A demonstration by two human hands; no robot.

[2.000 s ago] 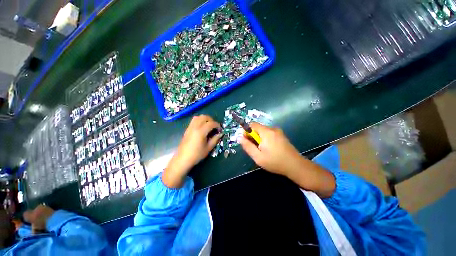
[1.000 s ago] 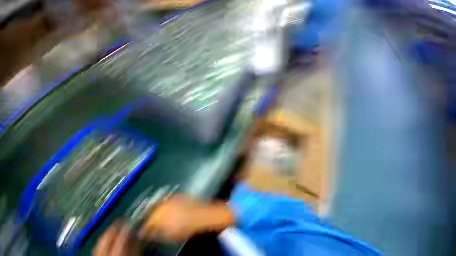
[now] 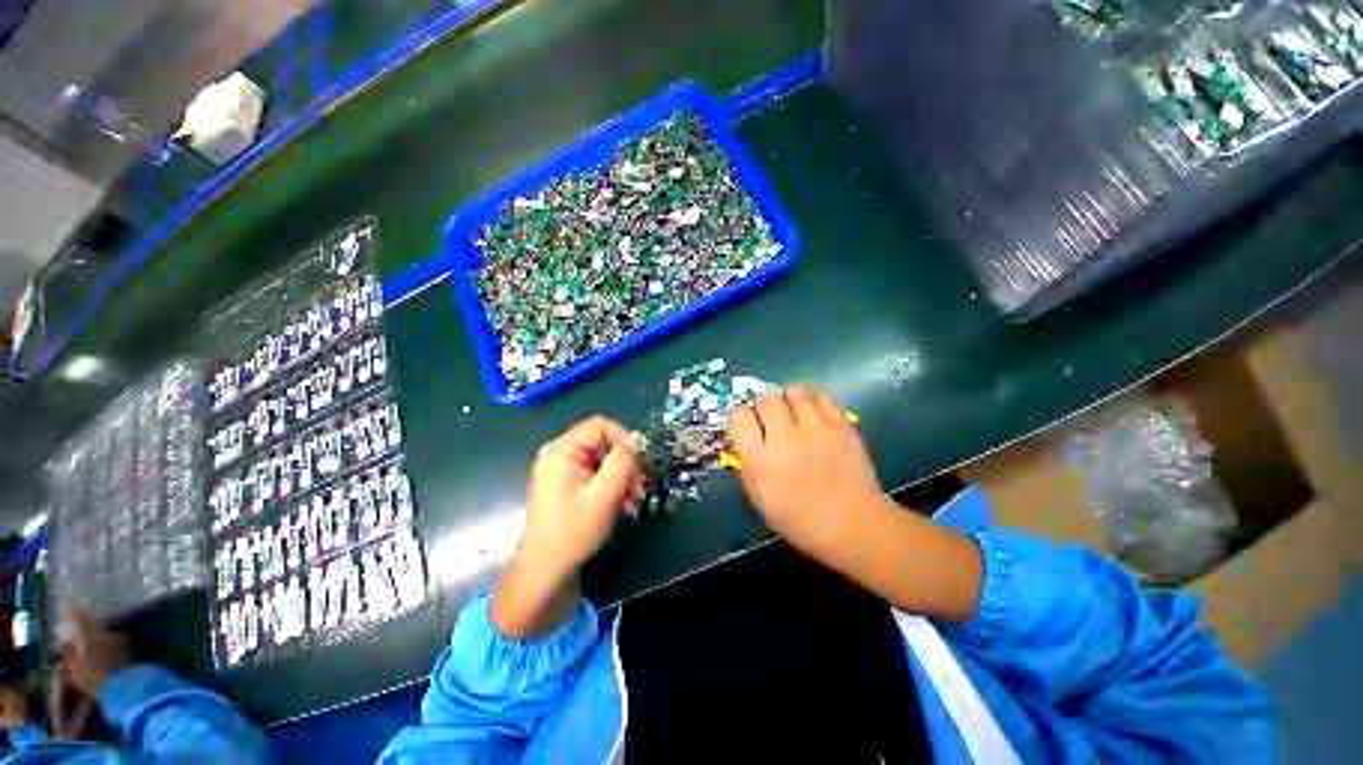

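Note:
A loose pile of small green and white circuit boards [image 3: 700, 392] lies on the dark green mat in front of me. My right hand [image 3: 804, 460] is closed around yellow-handled cutters or pliers [image 3: 733, 460]; the handle shows at both sides of the fingers. The dark jaws point left over the pile. My left hand [image 3: 580, 481] is at the pile's left edge, thumb and forefinger pinched together at a small dark piece, probably a circuit board [image 3: 641, 443]. The blue plastic tray [image 3: 516, 392] heaped with small boards is just beyond the hands.
Filled clear blister trays [image 3: 307, 463] lie to the left, with more [image 3: 127, 493] farther left. Stacked blister trays [image 3: 1031, 247] stand at the right, boards on top. An open cardboard box [image 3: 1271, 448] with clear plastic [image 3: 1158, 486] is below the bench. Another person's hand [image 3: 93, 655] shows lower left.
The view swung right, blurred, and came back. The right hand now lies palm-down over the cutters, fingers covering more of them than two seconds ago. The left thumb and forefinger are now pinched together.

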